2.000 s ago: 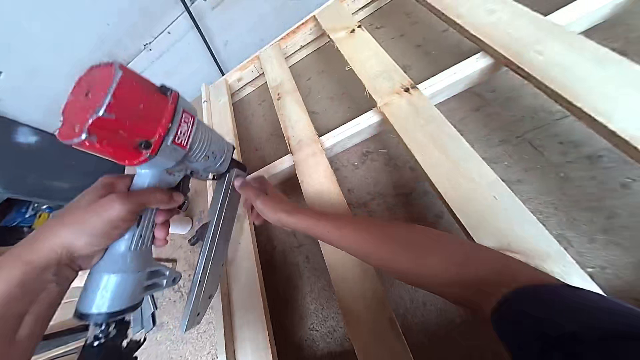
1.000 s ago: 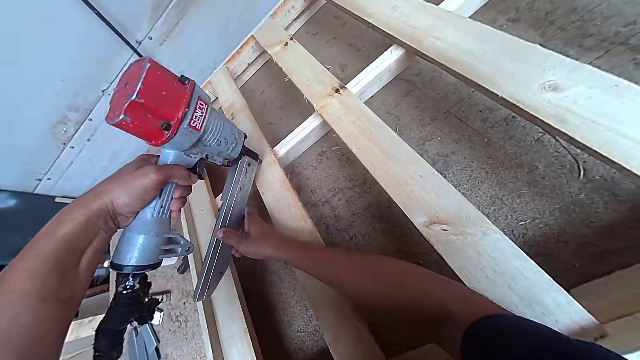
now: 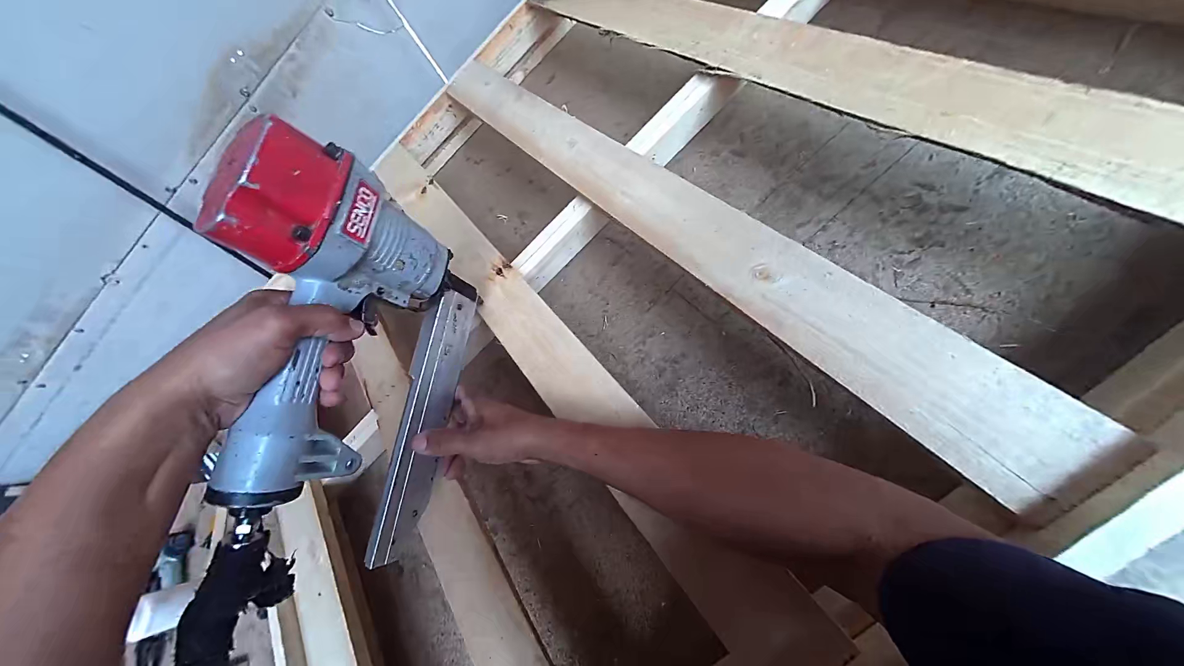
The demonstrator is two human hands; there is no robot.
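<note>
A Senco pneumatic nail gun with a red cap and grey body fills the left of the head view. My left hand is wrapped around its handle, fingers near the trigger. My right hand pinches the metal magazine at about mid-length. The gun's nose is over a knotted wooden slat, beside where that slat crosses a lower wooden rail; whether it touches the wood I cannot tell. A black-wrapped air hose fitting hangs from the handle's end.
More pale slats, one in the middle and one at the top right, lie across the frame above a rough floor. A light metal-like panel wall with a black cable stands at left. Tools and boards lie at lower left.
The view has shifted along the frame. The nail gun, in both hands, has moved from one slat to the knotted slat beside it. Both hands have kept their hold.
</note>
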